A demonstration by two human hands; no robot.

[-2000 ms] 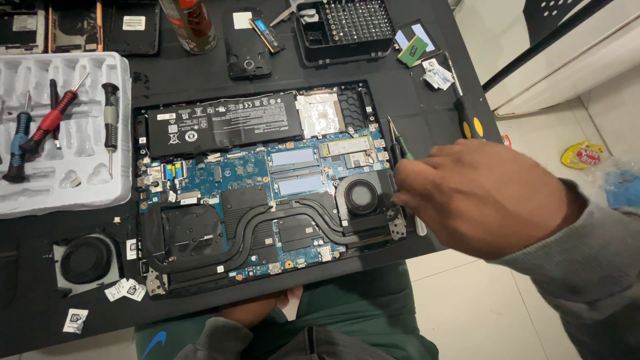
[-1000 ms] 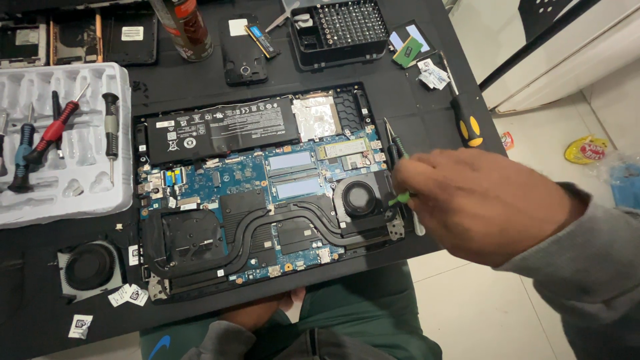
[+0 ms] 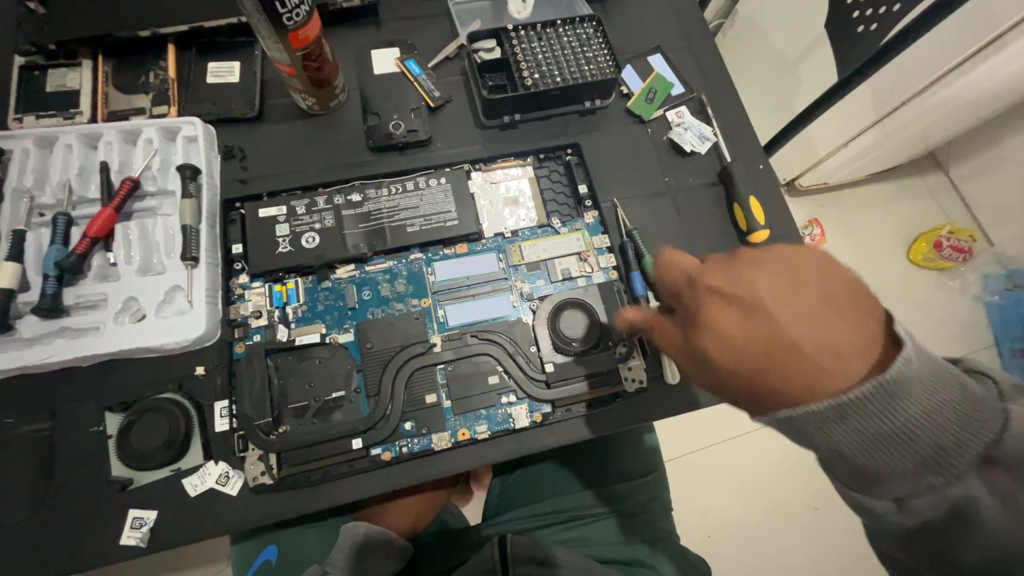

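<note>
An opened laptop base lies on the black table, with its battery (image 3: 360,216), blue motherboard (image 3: 328,296), heat pipes (image 3: 408,360) and right-hand cooling fan (image 3: 573,326) exposed. My right hand (image 3: 768,320) is at the laptop's right edge, fingers partly bent and blurred. Beside its fingertips are a blue-handled screwdriver (image 3: 634,276) and a slim green-handled tool (image 3: 638,240); whether the hand grips either is unclear. My left hand (image 3: 424,506) rests low by my lap under the table edge, partly hidden by the sleeve, its fingers not clear.
A white plastic tray (image 3: 160,320) holds several screwdrivers at left. A loose fan (image 3: 156,436) lies at lower left. Behind the laptop stand a bit case (image 3: 544,68) and a spray can (image 3: 308,72). A black-and-yellow screwdriver (image 3: 744,208) lies at right, near a green memory module (image 3: 650,96).
One second ago, a green tool end showed at my right fingertips, pointing left over the laptop's edge; it no longer shows there. My left hand stays low by my lap.
</note>
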